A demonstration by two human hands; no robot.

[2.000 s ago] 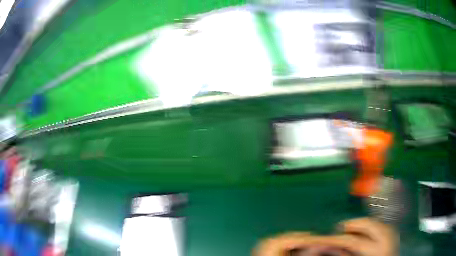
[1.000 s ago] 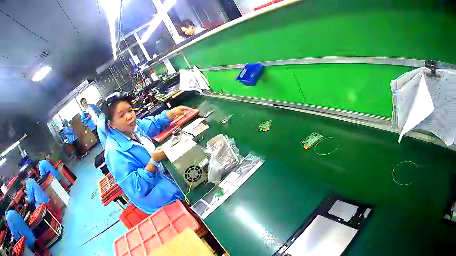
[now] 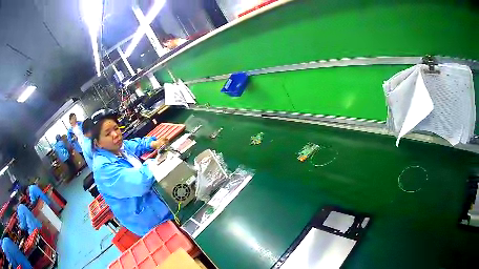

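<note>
Neither of my hands is in the picture. An open tablet assembly (image 3: 324, 246) lies on the dark-green bench at the bottom right of centre, cut off by the lower edge. It has a black frame and a large silver-white area, with a smaller silvery piece at its upper end. A small green circuit board (image 3: 307, 151) lies farther back on the bench, and another small board (image 3: 257, 138) lies to its left. Part of another dark-framed assembly (image 3: 471, 204) shows at the right edge.
A person in a blue smock (image 3: 123, 176) works at the left. A red plastic crate (image 3: 157, 247) and brown carton (image 3: 181, 261) stand at bottom left. A grey box with a fan (image 3: 181, 190) and a clear plastic bag (image 3: 211, 173) are beside the bench. Clipped papers (image 3: 433, 100) and a blue bin (image 3: 235, 84) hang behind.
The view has swung from the bench and orange screwdriver toward the left side of the line. Fingers seen two seconds ago are out of view. The person's hand has moved back from the red tray.
</note>
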